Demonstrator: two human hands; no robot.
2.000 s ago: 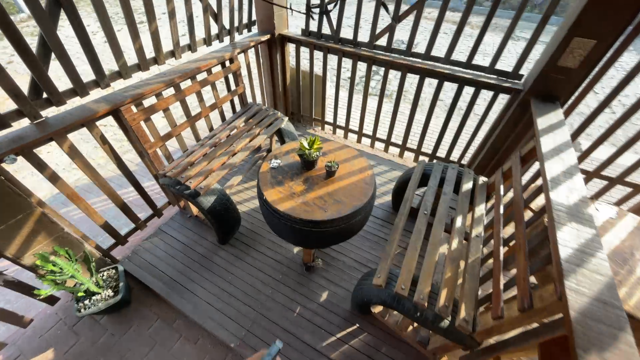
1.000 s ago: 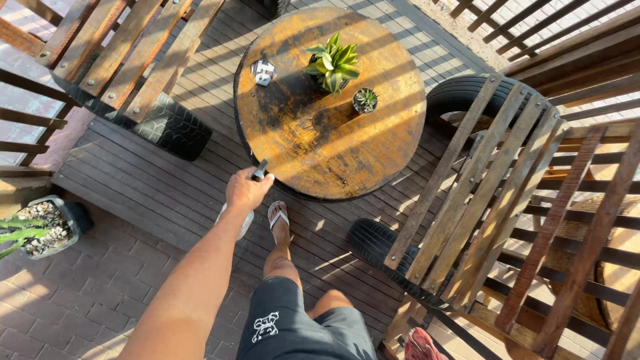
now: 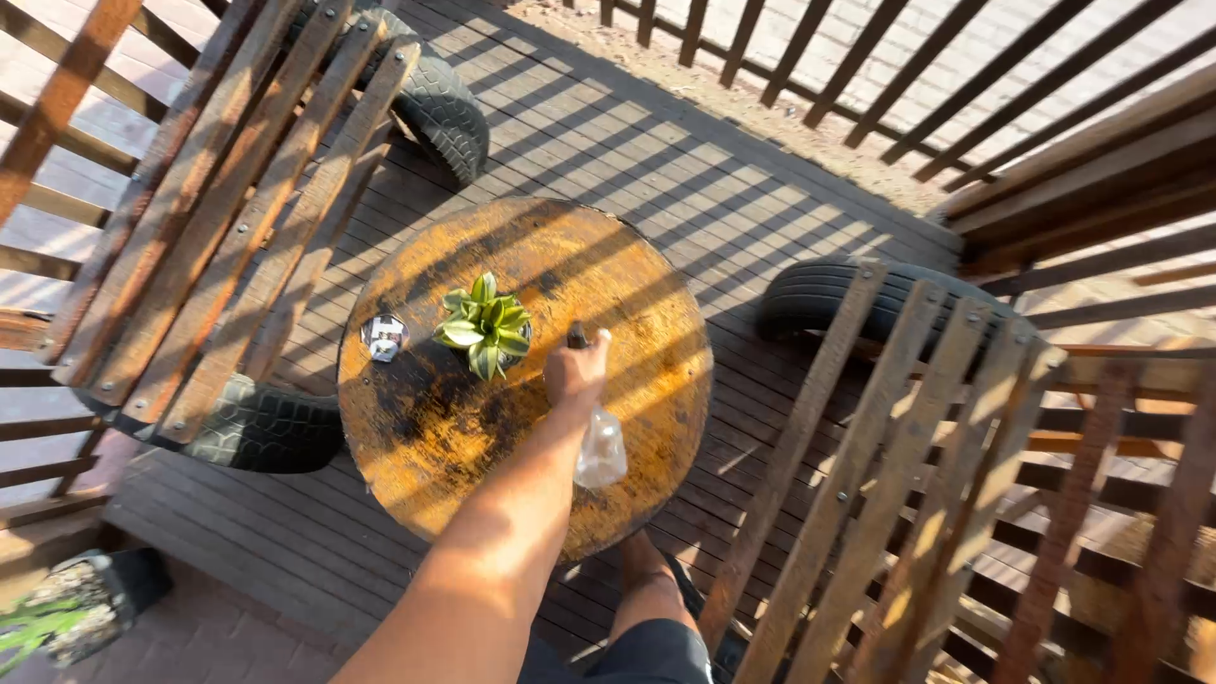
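My left hand [image 3: 576,372] is closed around the neck of a clear plastic spray bottle [image 3: 601,454]. Its dark nozzle shows past my fingers, and its transparent body hangs below my hand, over the round wooden table top [image 3: 655,380]. Just left of the nozzle stands a potted plant [image 3: 484,326] with green and pale yellow striped leaves. A small patterned black-and-white object [image 3: 385,338] lies near the table's left edge. The small succulent pot cannot be made out. My right hand is out of view.
Slatted wooden benches on tyres flank the table, one on the left [image 3: 237,228] and one on the right [image 3: 855,475]. A wooden railing [image 3: 836,66] runs behind. A planter [image 3: 133,589] stands at the lower left on the paving.
My left hand has moved from the table's near edge to over its top, beside the striped plant. The view has shifted closer over the table.
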